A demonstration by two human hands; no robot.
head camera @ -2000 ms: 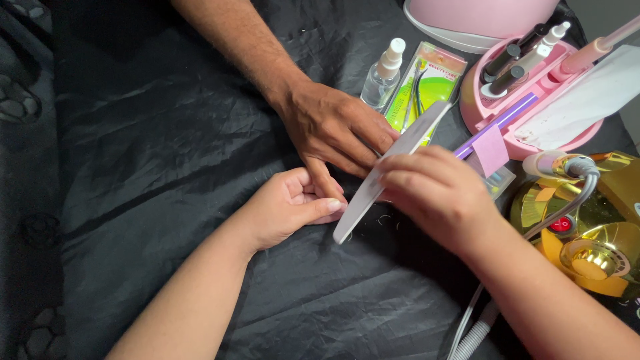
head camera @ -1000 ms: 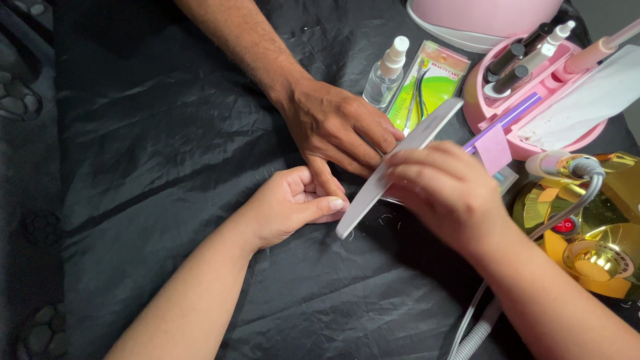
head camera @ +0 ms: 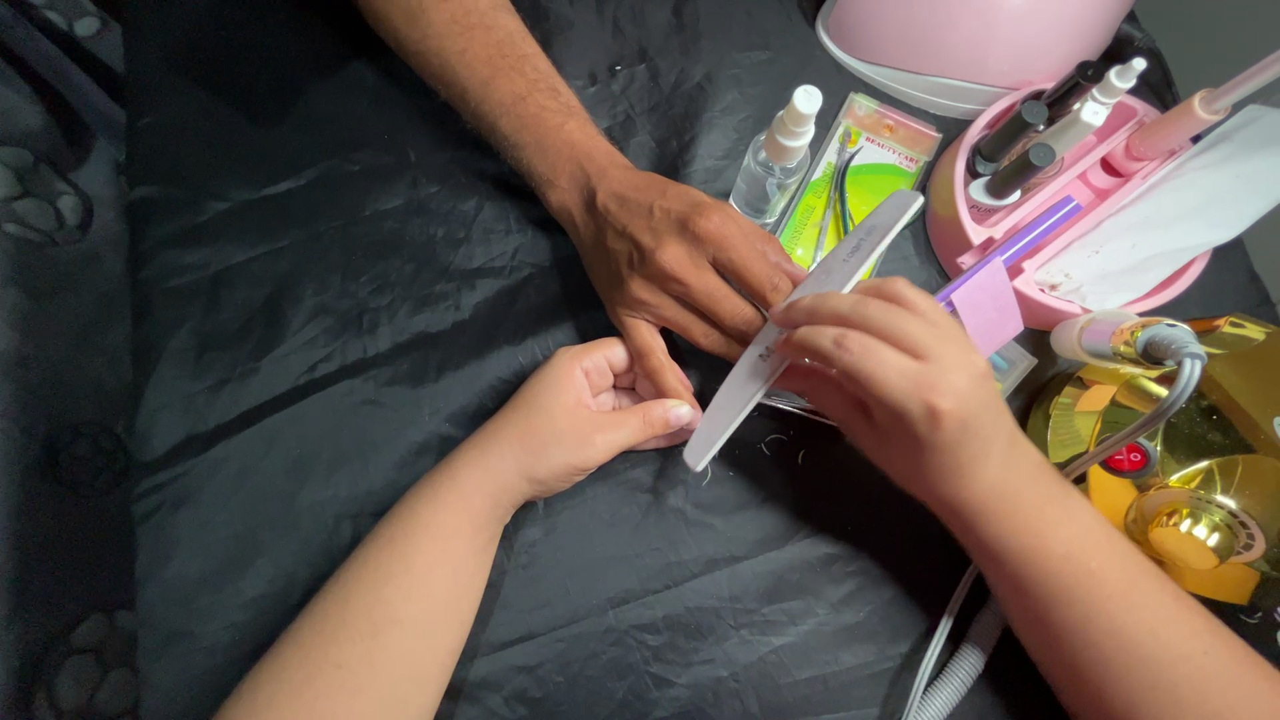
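Observation:
My left hand (head camera: pixel 600 410) pinches one finger of another person's hand (head camera: pixel 670 250), thumb on top near the fingertip. That person's hand reaches in palm down from the top. A grey-white nail file (head camera: pixel 740 410) is gripped in my right hand (head camera: pixel 880 370), slanting from lower left to upper right. The file's lower end lies at the tip of the held finger; whether it touches the nail cannot be told. Small pale clippings (head camera: pixel 773 443) are scattered on the black cloth (head camera: pixel 600 590) just right of the file's lower end.
Behind the hands stand a clear spray bottle (head camera: pixel 775 160) and a packet with metal nippers (head camera: pixel 850 185). At the right are a pink organizer (head camera: pixel 965 255) with bottles, a purple stick (head camera: pixel 1030 235), a white wipe (head camera: pixel 1170 220) and a gold nail machine (head camera: pixel 1080 410) with cables. A pink domed device (head camera: pixel 970 40) stands behind.
The nail file in my right hand has shifted slightly and its angle has changed a little. My left hand keeps its hold on the other person's finger.

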